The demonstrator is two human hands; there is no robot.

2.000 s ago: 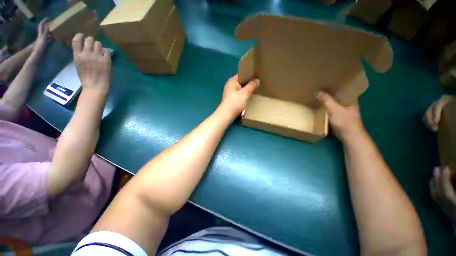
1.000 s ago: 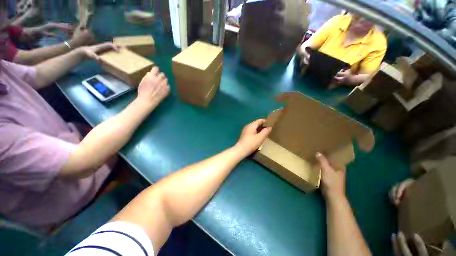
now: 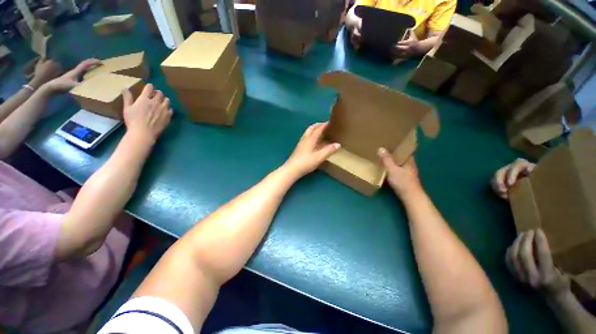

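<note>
A brown mailer box [image 3: 355, 172] stands on the green bench in front of me, its tray open towards me. Its lid [image 3: 372, 117] stands raised at the back, with the rounded ends of the front tuck flap sticking out at both top corners. My left hand [image 3: 312, 151] grips the tray's left end, thumb inside. My right hand [image 3: 400, 175] grips the right end by the side flap, thumb on the inner side. Both hands are bare. The fingers behind the board are hidden.
A stack of closed boxes [image 3: 208, 81] stands left. Beyond it, a neighbour's hand [image 3: 147, 112] touches a closed box [image 3: 108, 93] over a digital scale [image 3: 88, 129]. At right, other hands hold an open box [image 3: 555, 202]. Open boxes [image 3: 467, 62] cluster at the far right; a person in yellow sits opposite.
The view has swung about. My hands still hold the open box, now turned slightly. The left neighbour has brought a closed box over the scale, which was bare two seconds ago.
</note>
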